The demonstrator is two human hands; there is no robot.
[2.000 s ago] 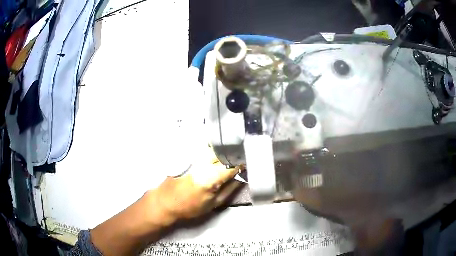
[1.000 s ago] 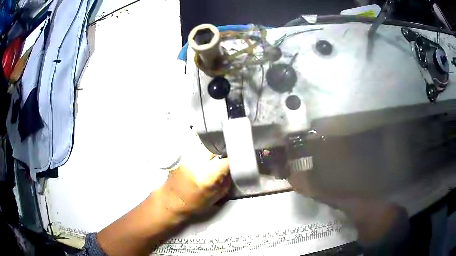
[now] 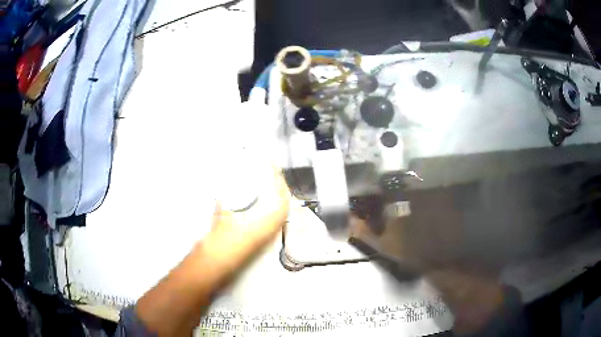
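Note:
The white sewing machine head [image 3: 461, 118] crosses the right half, with a brass hex-topped knob [image 3: 294, 62] and an upright white bar [image 3: 331, 187] on its front. My left hand [image 3: 247, 214] is left of the needle area, over the table. Its fingers are washed out by glare, so its grip is unclear. My right hand [image 3: 428, 266] is blurred and shaded below the head. A dark, narrow, blurred thing [image 3: 385, 257] lies by its fingers; whether it is held is unclear. A pale plate [image 3: 316, 243] shows between the hands. The needle is hidden.
Light blue-grey and dark cut pieces [image 3: 95, 125] lie at the left edge of the white table [image 3: 178, 118]. A printed scale [image 3: 277, 322] runs along the front edge. A blue tube [image 3: 262, 80] curves behind the head. Red and blue items are at the upper left.
My left hand has moved up and left from the white bar, uncovering the pale plate and its rounded corner. A dark narrow thing now shows by my right fingers. The view has shifted slightly.

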